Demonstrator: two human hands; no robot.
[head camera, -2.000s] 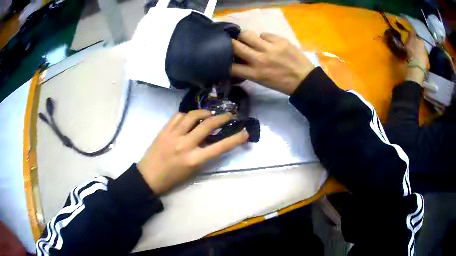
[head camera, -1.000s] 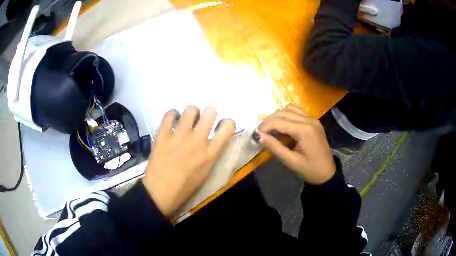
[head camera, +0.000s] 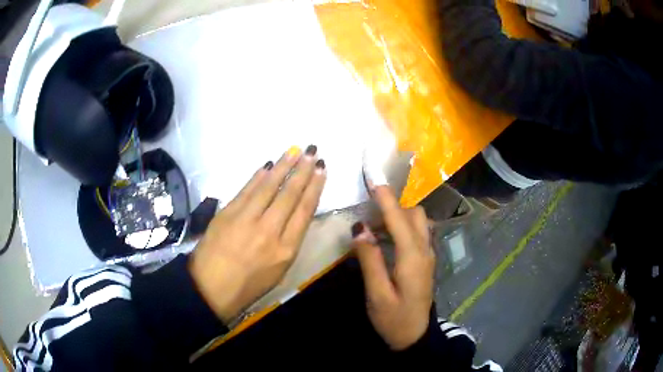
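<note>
The black-and-white camera body (head camera: 80, 109) lies at the upper left. Thin coloured wires run from it to a circuit board (head camera: 142, 211) inside the round black cover (head camera: 178, 182), which lies open side up. My left hand (head camera: 258, 236) is flat, palm down, on the white sheet (head camera: 254, 80), right of the cover, holding nothing visible. My right hand (head camera: 400, 269) is at the sheet's near right edge, thumb and index finger apart. A thin dark curved line shows by the pale index fingertip; I cannot tell what it is.
Orange-brown covering (head camera: 429, 94) lies beyond the sheet at the right. Another person's dark sleeve (head camera: 538, 87) reaches in at the upper right, near a white device (head camera: 556, 18). A black cable (head camera: 10, 225) runs along the left edge. The floor with a yellow-green line shows lower right.
Both hands have left the camera body and cover, which now appear further left. Since one second ago, my left fingers have straightened flat, and my right thumb and index finger have spread apart.
</note>
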